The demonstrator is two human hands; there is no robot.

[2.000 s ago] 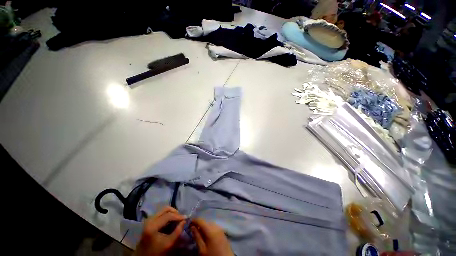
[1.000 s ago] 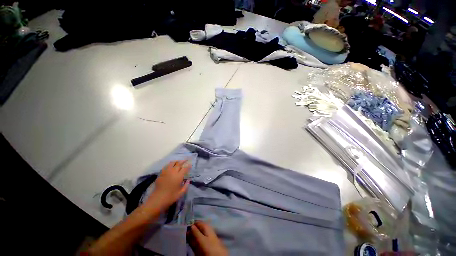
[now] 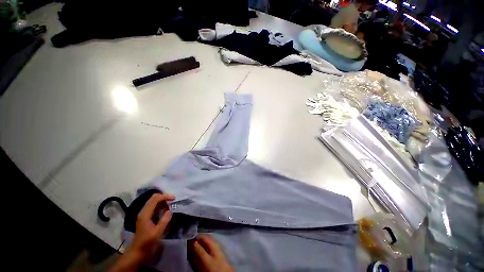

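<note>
A light blue-grey shirt (image 3: 286, 196) lies on the white table at the bottom centre, with its hem to the right. Its sleeve (image 3: 232, 127) stretches away from me. Pale buttons (image 3: 230, 218) show in a row along the front edge. A black hanger (image 3: 112, 204) has its hook out at the neck, on the left. My left hand (image 3: 150, 224) holds the shirt's front edge near the neck between thumb and finger. My right hand (image 3: 208, 254) is at the other front edge, its fingertips pinching the fabric. It is cut off by the bottom edge.
A dark brush-like bar (image 3: 167, 71) lies on the table (image 3: 79, 127). Dark and white clothes (image 3: 260, 48) and a light blue padded item (image 3: 331, 48) lie at the far side. Clear plastic packs (image 3: 377, 170), heaped blue strips (image 3: 391, 118) and a small tub (image 3: 378, 266) are on the right.
My left hand moved from the collar back toward the neck and grips the front edge. The front panel with the buttons has been pulled toward me and lies straighter, showing a row of buttons.
</note>
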